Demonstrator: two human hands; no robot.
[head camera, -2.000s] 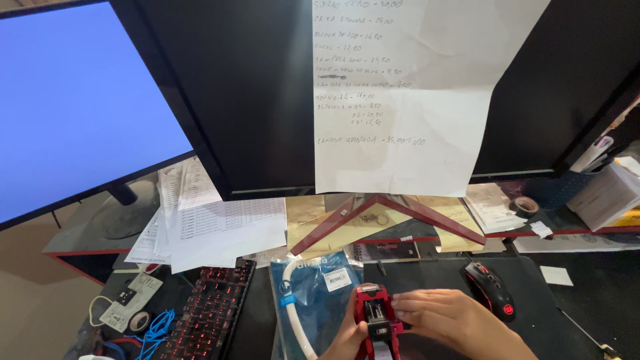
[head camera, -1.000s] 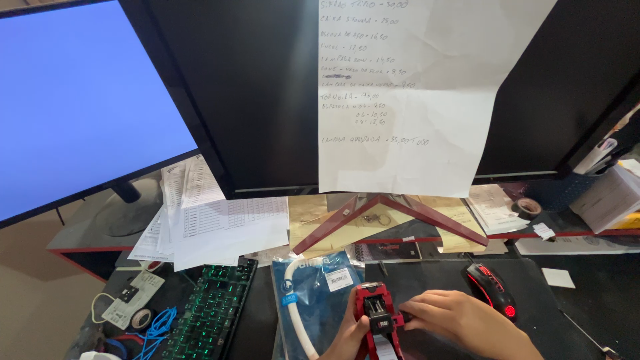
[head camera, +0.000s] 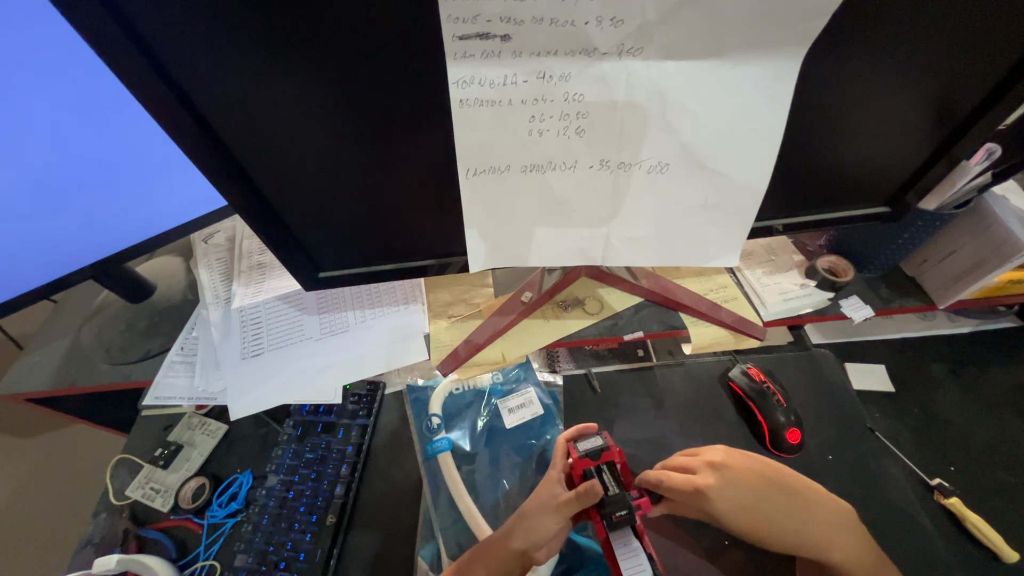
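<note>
A red and black handheld price labeler with a strip of white labels trailing from its lower end is held up at the bottom centre. My left hand grips its left side, with the thumb over the black part. At its right side my right hand touches a small part with the fingertips; what they pinch is hidden. Behind the labeler lies a clear and blue plastic package with a white hose and a barcode sticker.
A lit keyboard is on the left, near blue cable and a tape roll. To the right are a mouse and a screwdriver. A handwritten sheet hangs over the monitor, above its red stand.
The keyboard lighting has gone from red to green to blue. Both hands stay at the labeler. The view has tilted down a little.
</note>
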